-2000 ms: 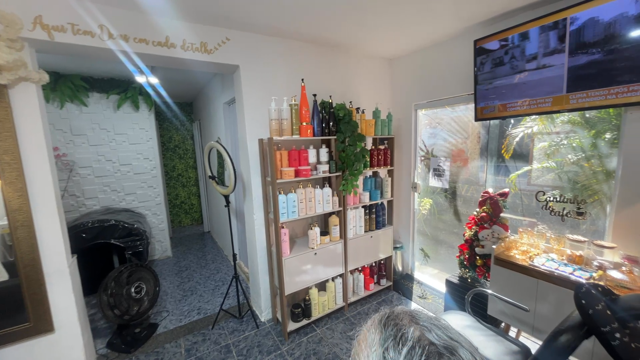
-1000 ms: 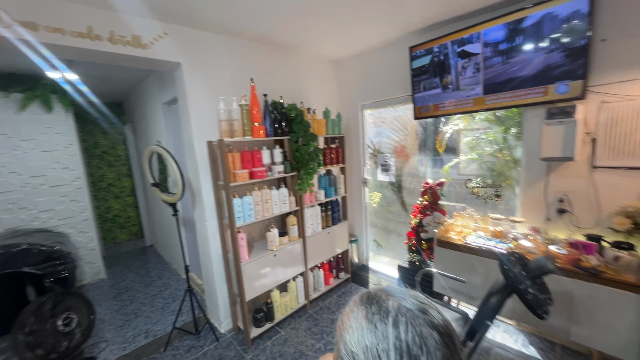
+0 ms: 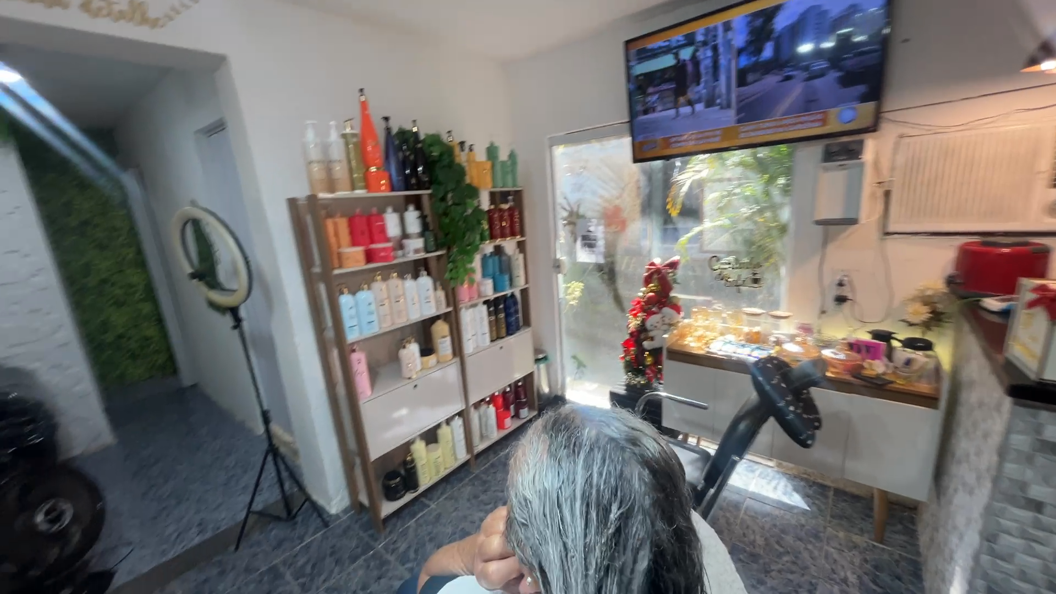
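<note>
Neither my left hand nor my right hand is in view. Just ahead, at the bottom of the head view, a seated person's head of grey, wet-looking hair [image 3: 598, 495] is seen from above and behind. That person's own bent hand [image 3: 493, 549] rests against the left side of the head. Pale cloth [image 3: 719, 549] covers the shoulder at the right. What lies below the head is cut off by the frame edge.
Shelves [image 3: 412, 396] of bottles stand ahead-left, beside a ring light on a tripod [image 3: 262, 412] and a black fan [image 3: 54, 516]. A black padded chair part [image 3: 784, 400] rises at right, before a counter [image 3: 804, 384] with jars. A television [image 3: 755, 78] hangs above; a decorated small tree [image 3: 650, 330] stands by the glass door.
The view has swung right and down, bringing more of the seated person's head into the frame. That person's hand beside the head shows more fully now.
</note>
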